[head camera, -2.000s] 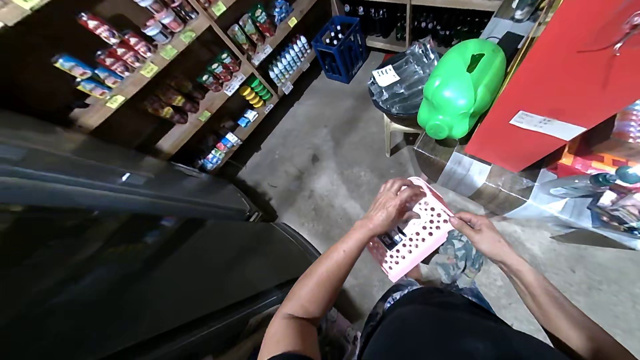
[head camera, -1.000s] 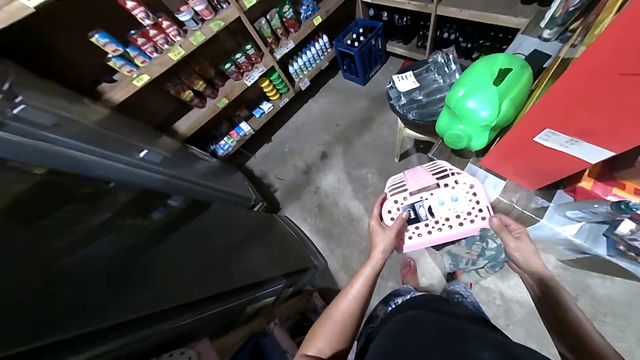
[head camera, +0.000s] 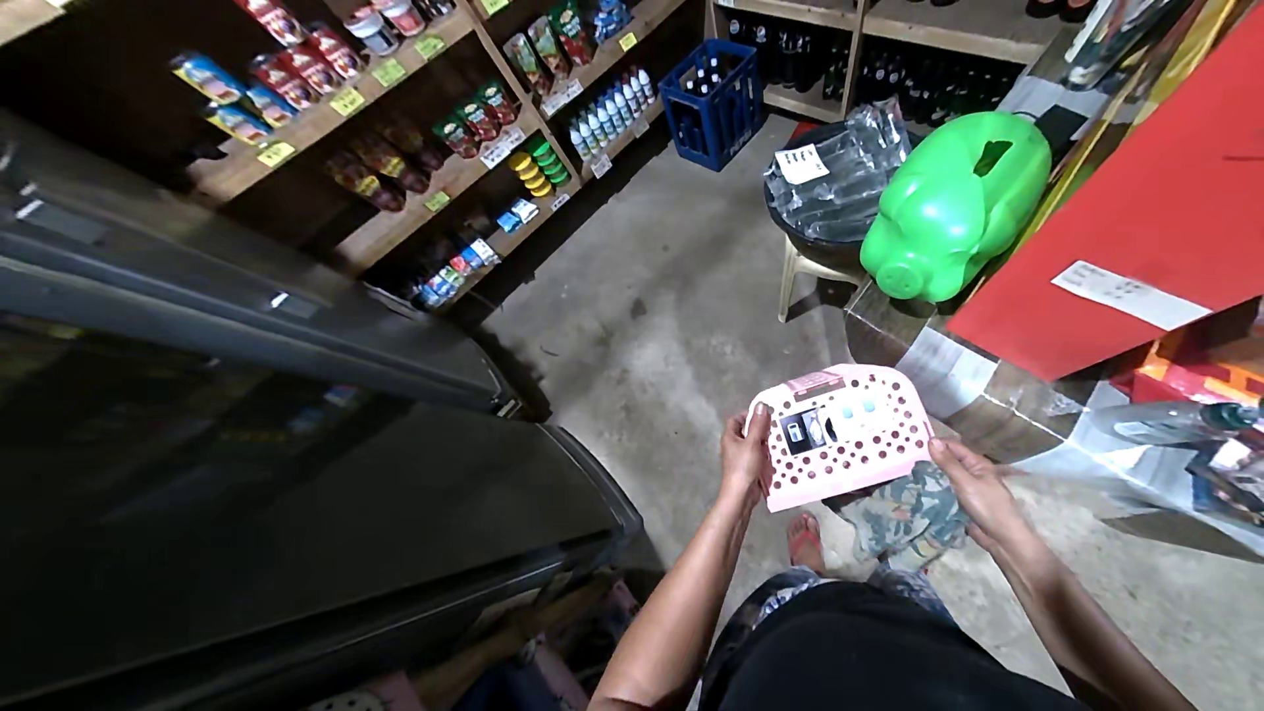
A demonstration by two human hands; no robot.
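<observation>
A pink perforated plastic basket [head camera: 859, 469] is held between both hands in front of my body. My left hand [head camera: 746, 454] grips its left side, thumb on the rim. On the right, my right hand [head camera: 983, 489] holds the basket's lower right edge. Inside lie a small black-and-white item [head camera: 805, 432] and a few small pale blue things [head camera: 859, 407], too small to name. Below the basket hangs a camouflage-patterned cloth [head camera: 913, 518], partly hidden by it.
Dark refrigerator-like cabinets [head camera: 296, 474] stand left. Stocked wooden shelves [head camera: 444, 202] and a blue bottle crate [head camera: 713, 104] are beyond. A green piggy bank [head camera: 958, 202] rests beside a red panel [head camera: 1136, 207] at right; a black tub [head camera: 839, 252] sits on a stool [head camera: 787, 286].
The basket has turned from a steep tilt to face up toward me. My left hand has moved from over its inside to its left side.
</observation>
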